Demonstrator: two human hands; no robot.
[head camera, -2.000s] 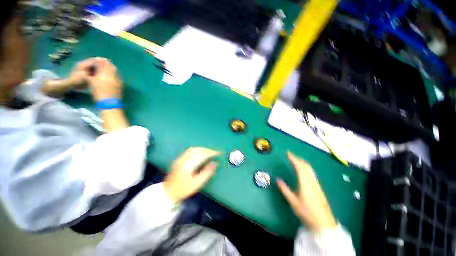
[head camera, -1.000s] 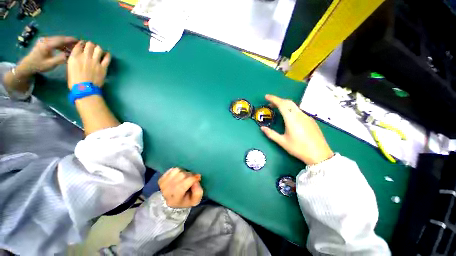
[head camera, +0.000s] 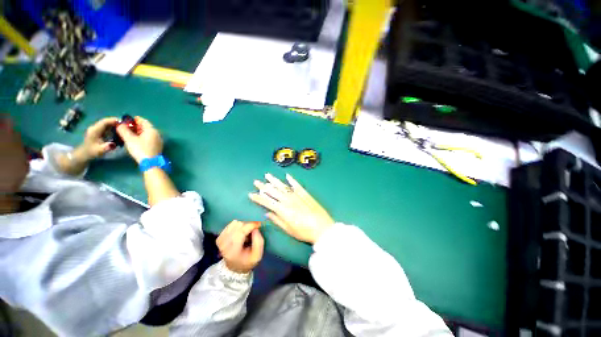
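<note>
Two gold-faced subassemblies with black rims lie side by side on the green mat, the left one (head camera: 285, 156) and the right one (head camera: 308, 158). My right hand (head camera: 292, 209) is spread flat, palm down, just below them and does not touch them. The silver discs are not visible; whether one is under my right hand, I cannot tell. My left hand (head camera: 240, 245) is curled at the mat's near edge, left of my right hand. Its inside is hidden, so I cannot see if it holds anything.
A neighbouring person's hands (head camera: 127, 137) hold a small black and red part at left. A pile of parts (head camera: 64, 56) lies beyond. Yellow-handled pliers (head camera: 455, 161) lie on white paper. A black foam tray (head camera: 527, 243) is at right, with white scraps (head camera: 493, 225) beside it. A yellow post (head camera: 359, 59) stands behind.
My right hand has moved left and nearer from beside the gold-faced subassemblies and spread flat. The silver discs seen before no longer show. The neighbour's hands now show a black and red part.
</note>
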